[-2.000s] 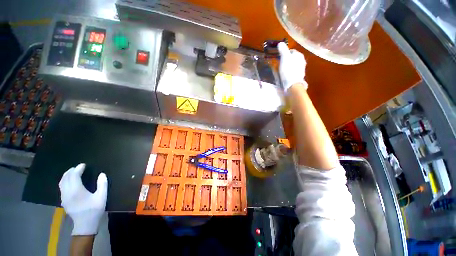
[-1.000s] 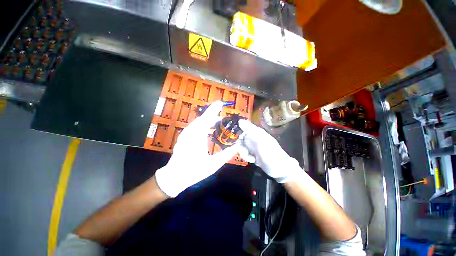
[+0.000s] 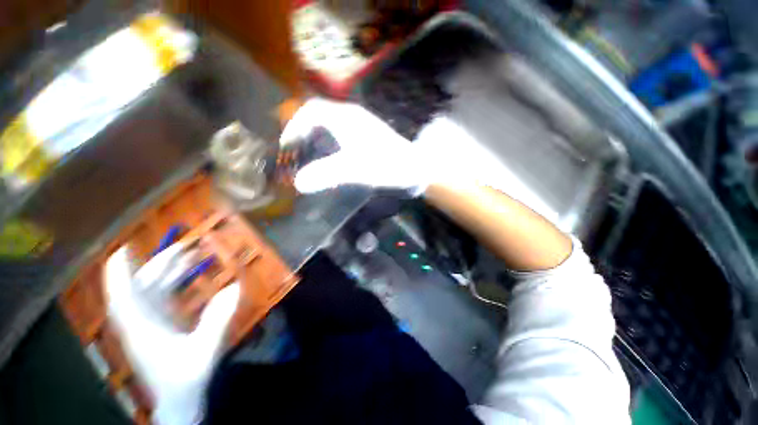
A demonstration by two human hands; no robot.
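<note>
My right hand (image 3: 357, 149), in a white glove, holds a dark coil with copper windings (image 3: 292, 162) between thumb and fingers, beside the whitish spouted bottle (image 3: 241, 162). My left hand (image 3: 166, 332), also gloved, has its fingers apart and holds nothing, over the orange slotted board (image 3: 258, 270). The blue-handled cutters (image 3: 196, 272) lie on the board, partly hidden by my left fingers. The frame is blurred.
A steel tray (image 3: 532, 124) with dark parts at its near end lies beyond my right hand. A red bin (image 3: 337, 83) stands behind it. The white and yellow wrapped pad (image 3: 91, 95) is at upper left. Another tray with dark parts (image 3: 665, 290) is at right.
The view has swung to the right. My hands have parted; my right hand has carried the coil off the board toward the tray, and my left hand has opened over the board.
</note>
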